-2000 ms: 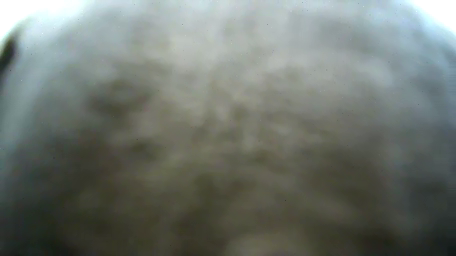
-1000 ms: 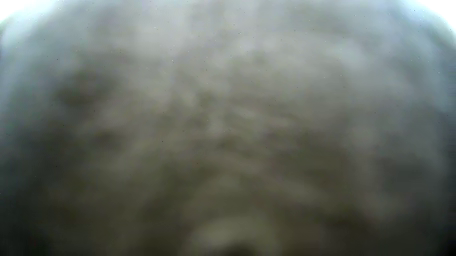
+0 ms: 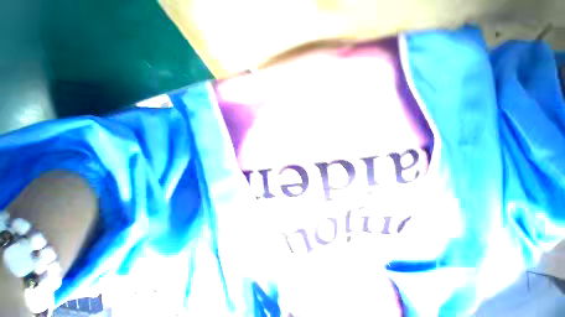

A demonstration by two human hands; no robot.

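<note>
A bright blue jacket point(image 3: 455, 117) fills much of the head view, worn open over a white and purple shirt point(image 3: 322, 117) with dark lettering upside down. A bare wrist or forearm point(image 3: 62, 201) comes out of a blue sleeve at the lower left. It wears a bracelet of white beads point(image 3: 28, 257) and is cut off by the left edge. Its hand is out of the picture, and I cannot tell for sure which arm it is. Neither of my hands shows, and no held thing is seen. The picture is strongly overexposed.
A green surface point(image 3: 124, 49) lies at the upper left. A pale tan, overexposed surface point(image 3: 229, 28), perhaps cardboard, runs along the top. A pale grey area with a thin dark line point(image 3: 545, 285) shows at the lower right.
The earlier frames show only a close grey-brown blur. Now the view shows the blue jacket, the printed shirt, the wrist with its bracelet and the green surface.
</note>
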